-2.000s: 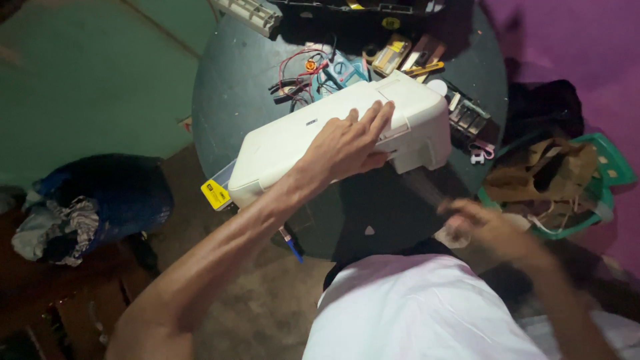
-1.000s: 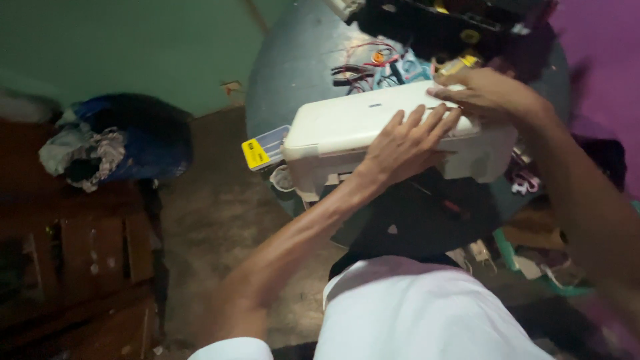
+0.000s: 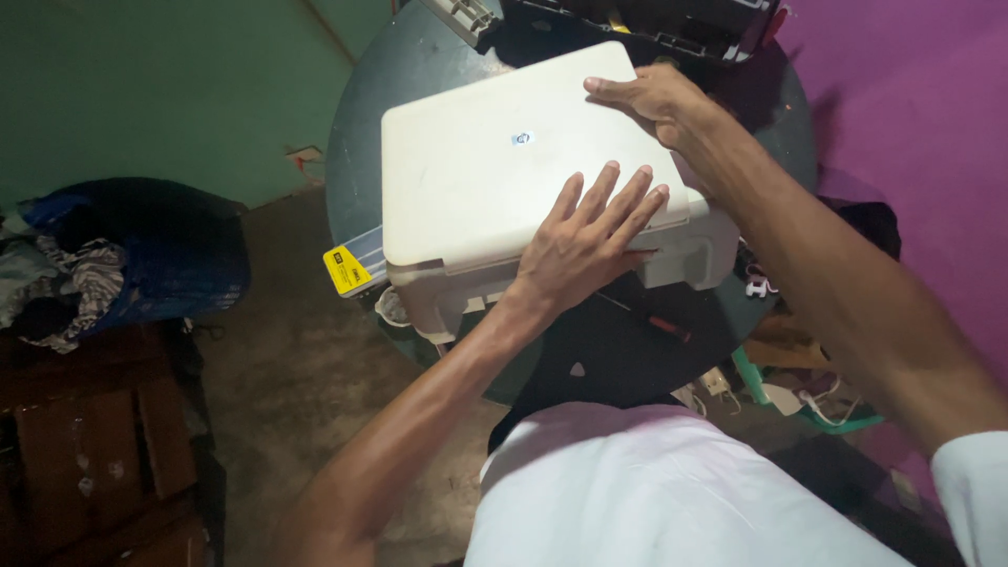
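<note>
A white HP printer [image 3: 472,181] lies on a round dark table [image 3: 354,150], its broad flat lid facing up. My left hand [image 3: 583,244] rests with spread fingers on the lid's near edge, the thumb lower against the printer's front. At the lid's far right edge is my right hand [image 3: 654,98], its thumb on top and its other fingers curled by the side, partly hidden. On the table between the printer and my body lies a screwdriver with a red handle [image 3: 669,328].
A black plastic housing [image 3: 669,27] and a grey part [image 3: 465,16] occupy the table's far side. A yellow-labelled box [image 3: 346,270] and a small round container [image 3: 391,307] sit left of the printer. A green-rimmed bin [image 3: 846,425] stands lower right; a blue basket [image 3: 189,260] holds cloth.
My right hand has come up from beside the near table edge to the printer's far right. The printer's lid side now faces the view more fully, covering the wires behind it. The view has shifted.
</note>
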